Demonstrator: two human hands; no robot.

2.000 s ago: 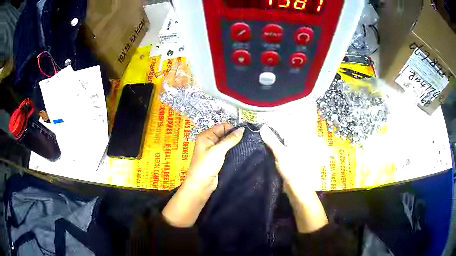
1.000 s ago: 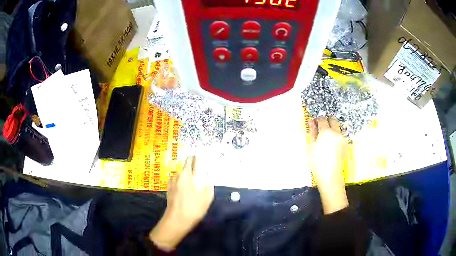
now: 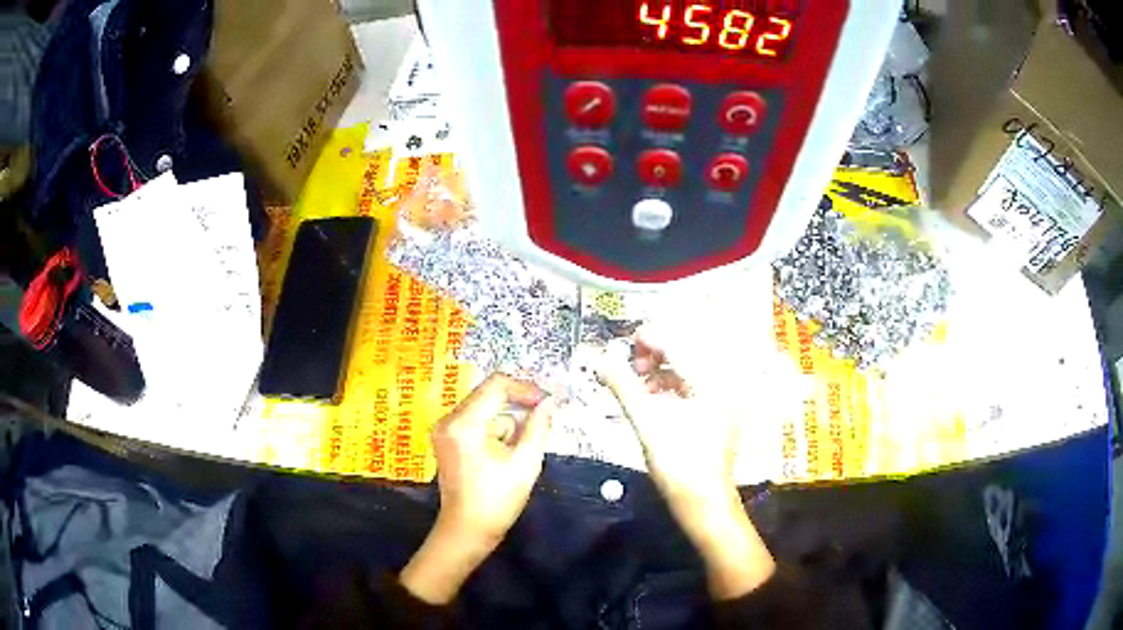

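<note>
The button machine (image 3: 659, 135), white with a red and dark panel, stands ahead with its counter reading 4582. My right hand (image 3: 671, 418) is under the machine head with fingertips at the die area; glare hides what they hold. My left hand (image 3: 490, 449) is left of it, thumb and index fingertips close together by the small silvery pieces (image 3: 493, 295); whether a piece is between them cannot be told. The dark garment (image 3: 579, 529) lies over the table's front edge, with a round silvery button (image 3: 612, 490) on it.
A pile of silver caps (image 3: 862, 289) lies right, with yellow-black handles (image 3: 872, 187) behind it. A black phone (image 3: 319, 308), white papers (image 3: 185, 295) and a red cord bundle (image 3: 52, 302) lie left. Cartons stand left (image 3: 277, 99) and right (image 3: 1047, 148). Grey cloth (image 3: 111, 542) is at lower left.
My right hand has moved from the right pile to under the machine head. My left hand has moved up and inward from the front edge. The view has shifted slightly.
</note>
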